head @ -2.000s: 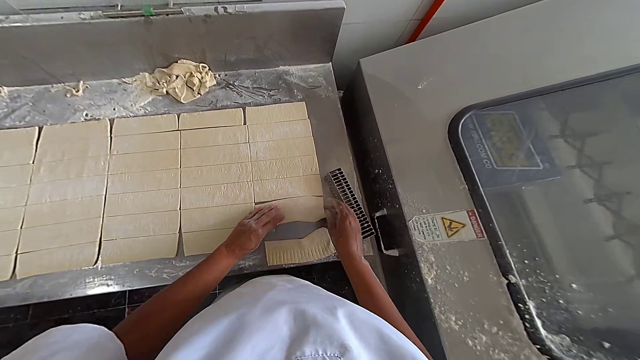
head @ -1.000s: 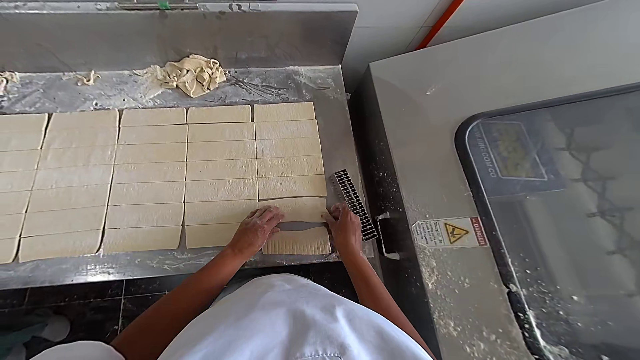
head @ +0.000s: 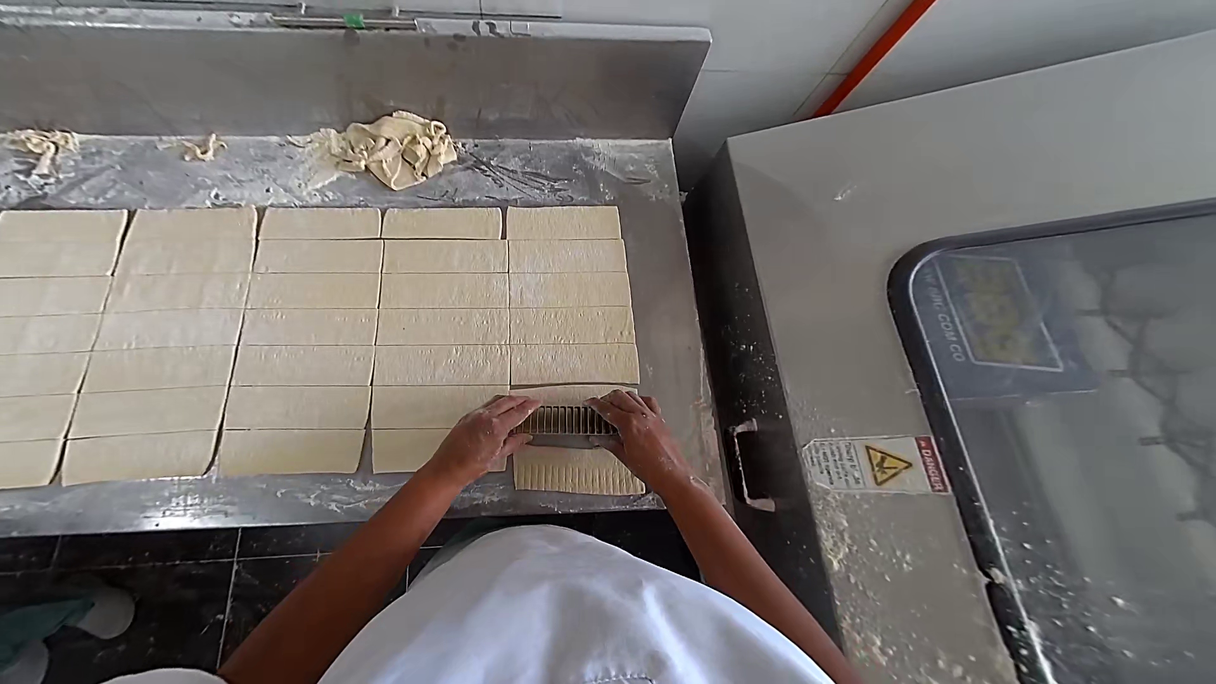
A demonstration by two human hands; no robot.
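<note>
A slatted metal cutter (head: 567, 420) lies across a dough strip in the right-hand column, near the worktable's front edge. My left hand (head: 482, 437) grips its left end, and its right end is in my right hand (head: 638, 434). Nearer to me lies a dough strip with rows of short slits (head: 579, 470). Beyond the cutter, plain dough strips (head: 572, 325) run up the column. More columns of cut dough rectangles (head: 309, 328) cover the table to the left. The dough right under the cutter is mostly hidden.
A heap of dough scraps (head: 399, 150) and a smaller scrap (head: 201, 148) lie at the back of the floured steel worktable (head: 670, 285). To the right stands a metal machine (head: 836, 237) with a handle (head: 750, 465), a warning label (head: 879, 465) and a transparent cover (head: 1092, 380).
The cutter, which lay at the right of the dough, is now between my hands on the right-hand column. Both hands have closed on its ends.
</note>
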